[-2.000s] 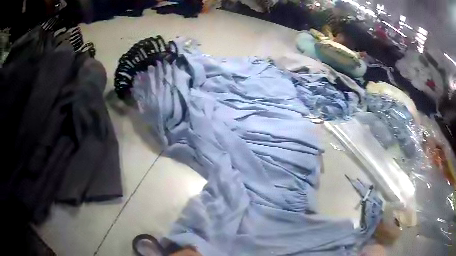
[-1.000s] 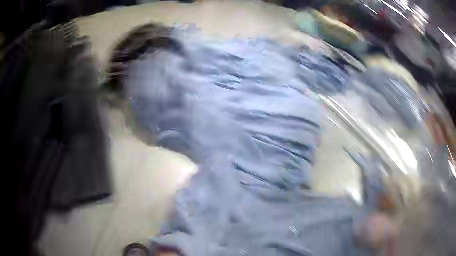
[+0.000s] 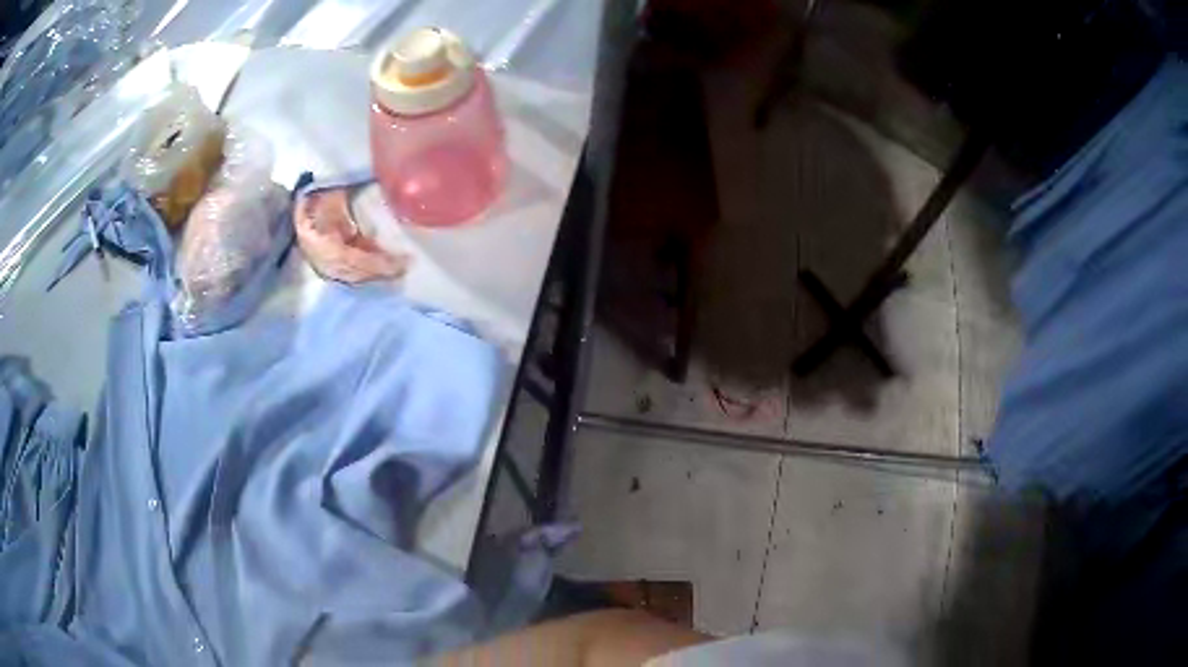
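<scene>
A light blue blouse (image 3: 248,456) lies spread and creased on the white table (image 3: 521,261). Its button placket, with tiny pale buttons, runs down its left part. Its lower end is cut off by the bottom edge, and some cloth hangs at the table's side. A bare forearm, which looks like my right, crosses the bottom edge beside a pale sleeve. Its hand is cut off and cannot be made out. My left hand is out of the picture.
A pink bottle (image 3: 437,143) with a pale cap, a small clear bag (image 3: 228,248), a yellow-brown roll (image 3: 189,170) and narrow blue strips (image 3: 111,228) lie on the table. Right of its edge are tiled floor (image 3: 678,508), a metal pipe (image 3: 782,447), a black cross-shaped base (image 3: 849,326) and hanging blue garments (image 3: 1101,300).
The view has swung right. The hangers and dark jackets have left the picture; the bottle, floor and hanging blue garments have come in. Whether the blouse moved cannot be told.
</scene>
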